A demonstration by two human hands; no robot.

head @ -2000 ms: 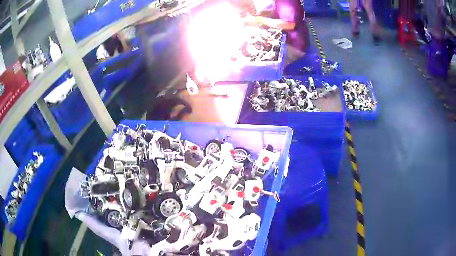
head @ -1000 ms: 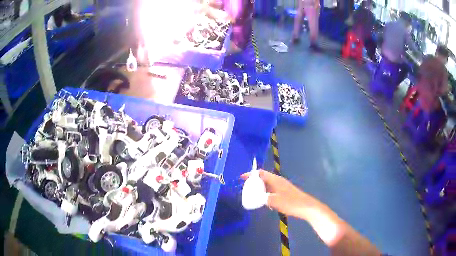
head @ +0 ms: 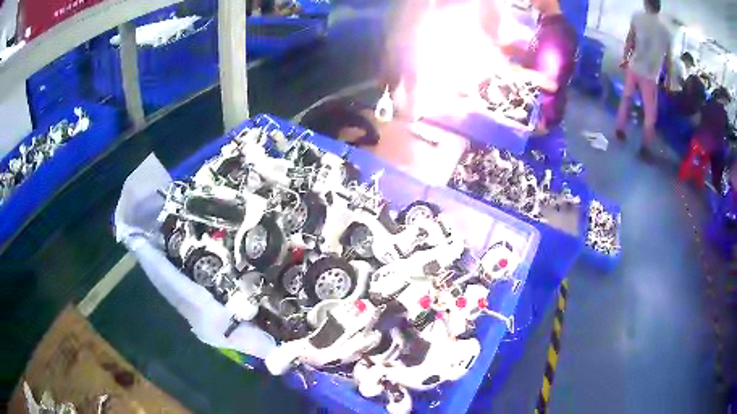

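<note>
Neither of my hands is in the picture. Nearest in front of me is a blue parts bin (head: 517,234) heaped with white toy scooters (head: 416,271) that have black wheels (head: 330,280) and small red parts. A pale bin liner (head: 153,234) hangs over the bin's left edge. Brown cardboard (head: 81,368) with dark stains lies at the lower left, with some thin white parts (head: 61,404) on it at the picture's bottom edge.
More filled blue crates (head: 509,198) stand behind the bin. A white bottle (head: 384,105) stands on a bench beyond, near a strong glare. A person (head: 553,61) is behind the crates, another person (head: 645,73) stands in the aisle. Yellow-black tape (head: 553,348) marks the floor at right.
A hand holding a white bottle, seen one second ago right of the bin, is out of the picture. The view has turned left, so the bin appears further right and the cardboard shows.
</note>
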